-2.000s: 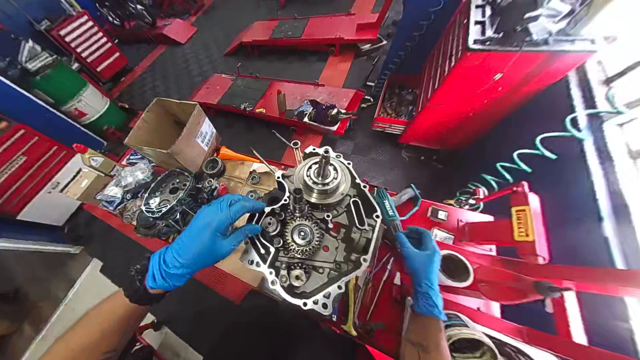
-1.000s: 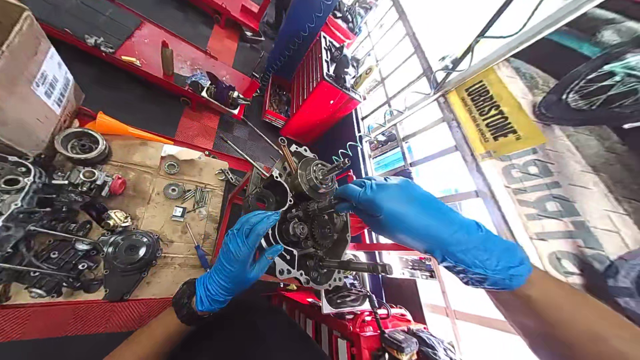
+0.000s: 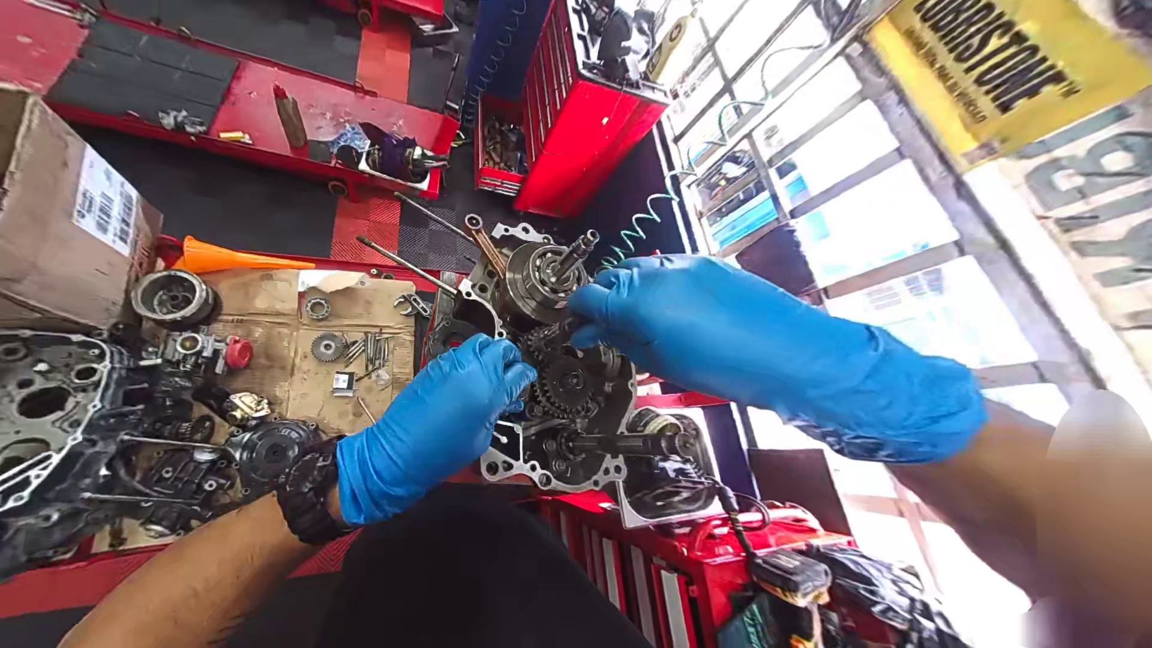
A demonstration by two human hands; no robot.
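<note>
An engine crankcase half (image 3: 517, 463) lies open in the middle of the view, with gears inside it. Its crankshaft (image 3: 540, 279) stands at the upper part, a connecting rod (image 3: 486, 245) leaning out beside it. Below the gears (image 3: 567, 382) a splined shaft (image 3: 630, 445) points to the right. Blue-gloved, my left hand (image 3: 441, 423) has its fingertips bunched at the left side of the gears; whether they grip anything is hidden. My right hand (image 3: 702, 324), also gloved, reaches in from the right with fingers curled at a dark part just below the crankshaft; its grip is partly hidden.
Left of the crankcase, a cardboard sheet (image 3: 261, 306) bears a small gear (image 3: 328, 346), bolts and a wrench (image 3: 413, 305). Near it are an orange funnel (image 3: 225, 256), a cardboard box (image 3: 54, 216) and another engine casing (image 3: 54, 405). Red tool cabinets (image 3: 585, 135) stand beyond; a cordless power tool (image 3: 792, 576) lies lower right.
Two seconds ago my right hand held a teal-and-black object right of the crankcase; it is now over the gears. The splined shaft shows in the later frames. The view has turned strongly.
</note>
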